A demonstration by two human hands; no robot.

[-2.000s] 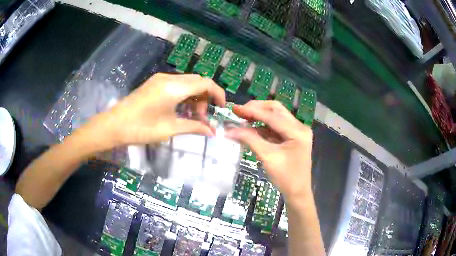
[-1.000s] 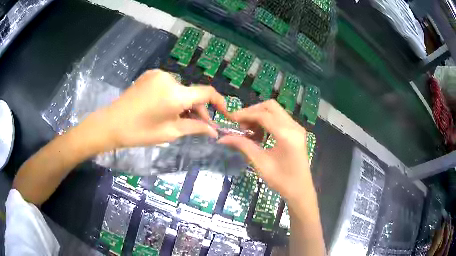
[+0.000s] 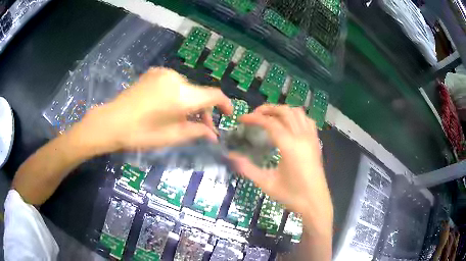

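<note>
My left hand (image 3: 163,109) is at the centre left, thumb and index finger bent round a gap. A blurred silver-clear sheet (image 3: 179,154) extends from under its thumb; the exact grip is blurred. My right hand (image 3: 294,158) is beside it, with a small blurred translucent piece (image 3: 250,142) between thumb and fingers. A green circuit board (image 3: 233,113) shows between the hands. Below them is a shiny blister tray (image 3: 204,222) with rows of boards. Some boards have silvery covered faces, others show gold pads. My hands hide the tray's upper part.
Several green boards (image 3: 245,69) stand in a row along the pale edge (image 3: 352,127) of the green strip. Another tray of boards is at the top. Clear plastic film (image 3: 97,76) lies left, near a white disc (image 3: 5,131). Pale gridded sheets (image 3: 370,204) lie right.
The silver-clear sheet has swung from hanging broad and bright below my hands to a thin, blurred band. My right thumb and fingers have moved farther apart, with the translucent piece showing between them.
</note>
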